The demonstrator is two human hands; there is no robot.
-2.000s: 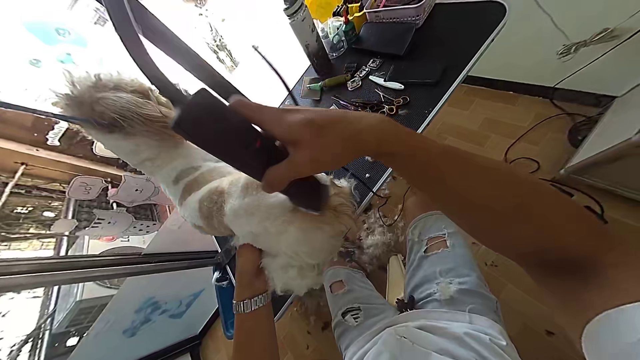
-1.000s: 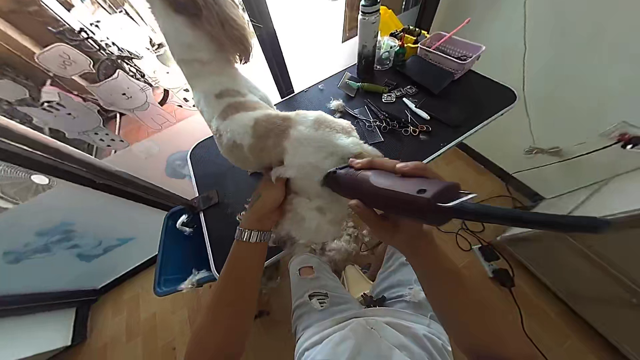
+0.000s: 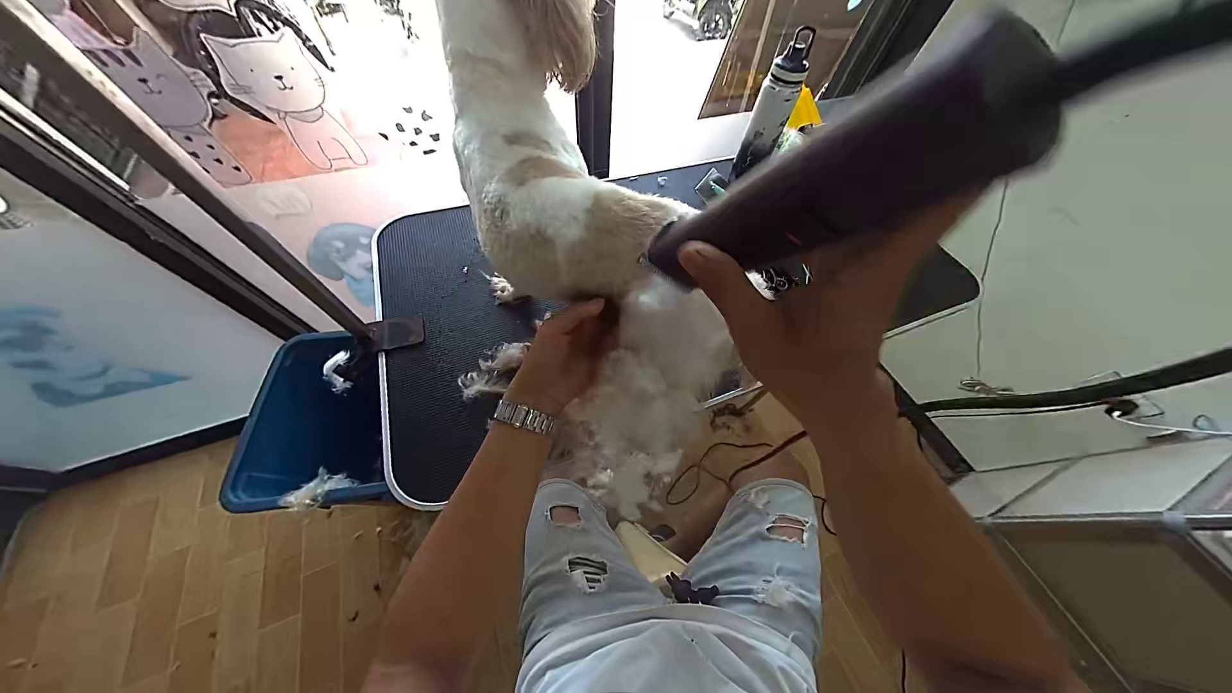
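Observation:
A white and tan dog (image 3: 549,212) stands on a black grooming table (image 3: 433,289), its short-clipped body upright in view and its rear toward me. My right hand (image 3: 818,318) is wrapped around a dark electric hair clipper (image 3: 866,154), whose blade end meets the fur of the dog's hindquarters. A loose mass of fluffy white fur (image 3: 654,385) hangs below the blade. My left hand (image 3: 563,361), with a metal watch at the wrist, is against the underside of the hindquarters beside that fur; its fingertips are partly hidden, so its hold is unclear.
A blue bin (image 3: 308,423) stands left of the table, beside a metal post clamp (image 3: 395,334). A bottle (image 3: 770,106) and scissors (image 3: 784,279) lie beyond the clipper. Cords (image 3: 722,462) run over the floor at right. Cut fur tufts (image 3: 496,371) lie on the table.
The clipper was across the dog's back, then level at its hindquarters; now its rear end is raised to the upper right. The view has shifted strongly.

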